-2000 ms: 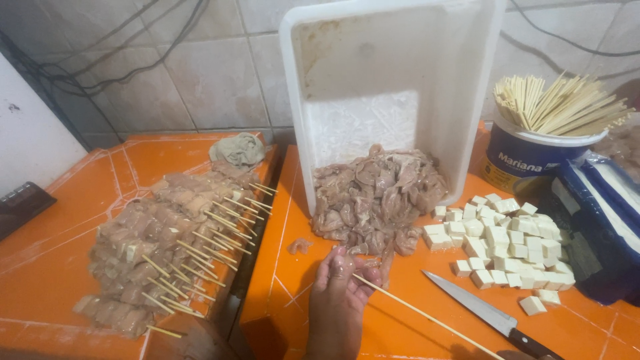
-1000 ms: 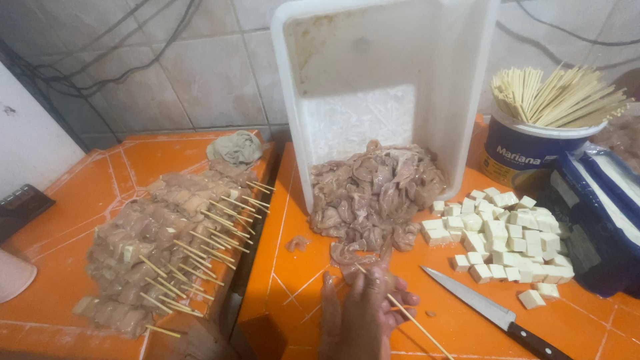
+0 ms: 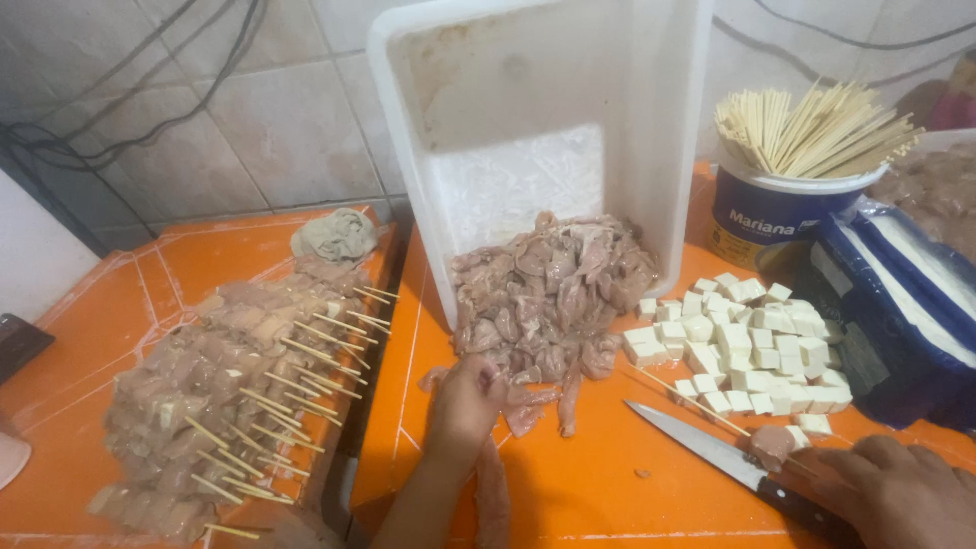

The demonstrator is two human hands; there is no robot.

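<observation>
My left hand (image 3: 469, 396) has its fingers closed on raw meat at the near edge of a heap of meat pieces (image 3: 549, 290), which spills from a white plastic tub (image 3: 526, 84) tipped on its side. My right hand (image 3: 892, 480) holds a wooden skewer (image 3: 694, 404), which bears a meat piece (image 3: 772, 446) and a white cube beside it. The skewer's bare end points up and left, over the knife (image 3: 701, 442). White cheese-like cubes (image 3: 736, 339) lie piled behind it. A long meat strip (image 3: 492, 496) lies right of my left forearm.
Loaded meat skewers (image 3: 198, 374) are stacked on the orange tiled surface at left, with a crumpled cloth (image 3: 334, 235) behind. A Mariana bucket (image 3: 785, 217) of bare skewers (image 3: 812, 130) stands at back right, next to a blue package (image 3: 892, 305). A gap (image 3: 366, 335) divides the two surfaces.
My hands were together around the skewer and have moved apart. My right hand is now at the lower right with the skewer; my left is at the meat heap. The meat strip has come into sight.
</observation>
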